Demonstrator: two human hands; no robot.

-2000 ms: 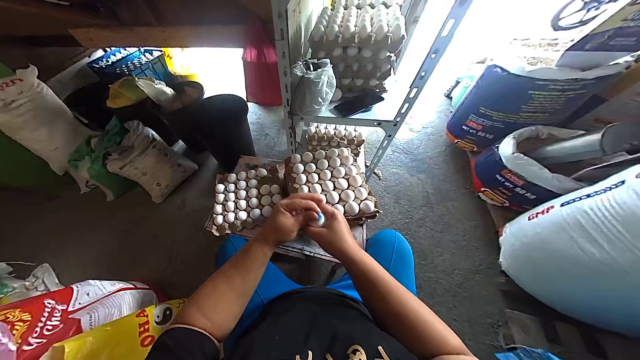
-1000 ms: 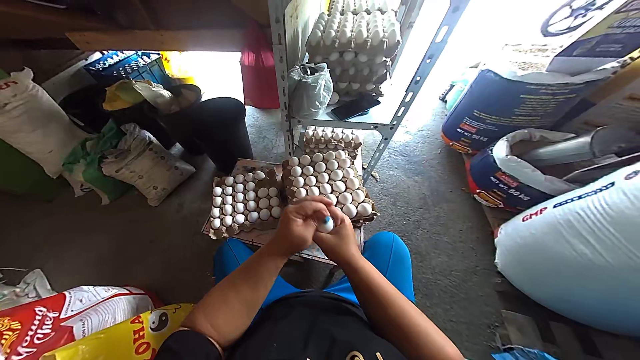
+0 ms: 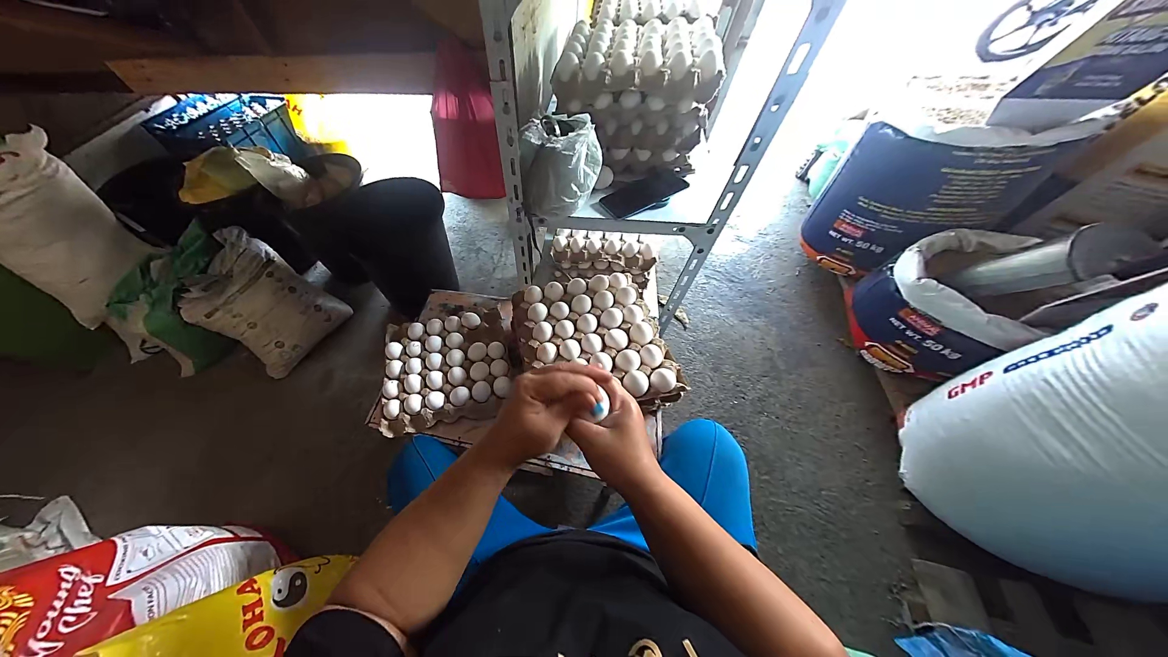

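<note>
A white egg is between my two hands, above the near edge of the egg trays. My right hand is closed around its right and lower side. From the left, the curled fingers of my left hand press against it. A small bright blue spot shows on the egg beside the fingers; what it is, I cannot tell. Beyond my hands, a cardboard tray of white eggs lies at left, with some cups bare. Right of it, a fuller egg tray stands higher, its near left part hidden by my hands.
A metal shelf behind the trays holds stacked egg trays, a plastic bag and a black phone. Large feed sacks stand at right, other sacks and a black bin at left.
My hands stay together around the egg and have shifted slightly. More of the egg shows now than two seconds ago. The trays look unchanged.
</note>
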